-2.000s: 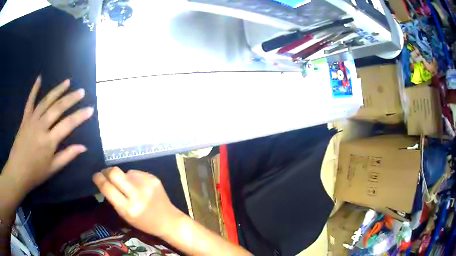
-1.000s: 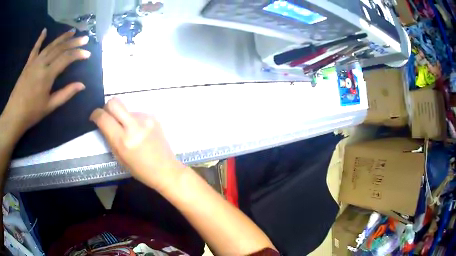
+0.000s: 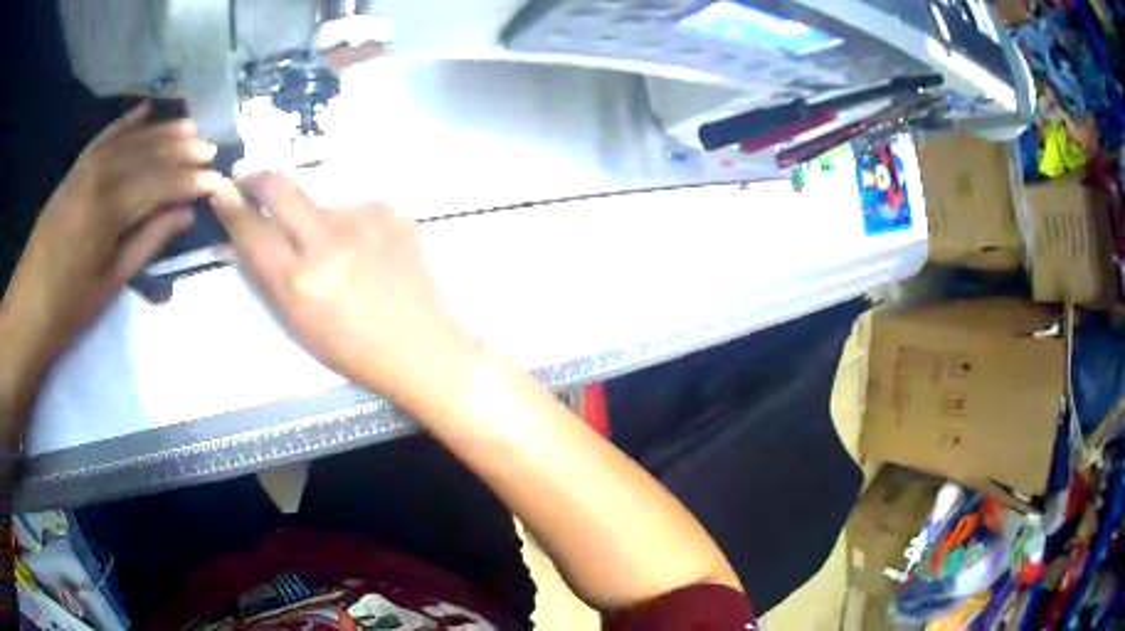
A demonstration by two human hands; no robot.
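A black fabric panel [image 3: 37, 136] lies at the left of the white machine table, under and beside my left hand. My left hand [image 3: 117, 203] rests on its edge with the fingertips close together near the needle area [image 3: 294, 99]. My right hand [image 3: 327, 253] has its thumb and fingers pinched together at the panel's right edge, touching or nearly touching my left fingertips. The white sewing machine head [image 3: 136, 49] stands just behind my hands. The fabric under my fingers is mostly hidden.
Slim dark and red tools [image 3: 820, 117] lie on the machine body. A ruler strip [image 3: 296, 425] runs along the table's front edge. A stack of black panels [image 3: 753, 431] hangs on a red support [image 3: 596, 407] at right. Cardboard cartons [image 3: 968, 388] stand farther right.
Both hands and the fabric have moved up towards the needle area, away from the front edge. The panel's lower edge has left the front of the table, and my hands have come together.
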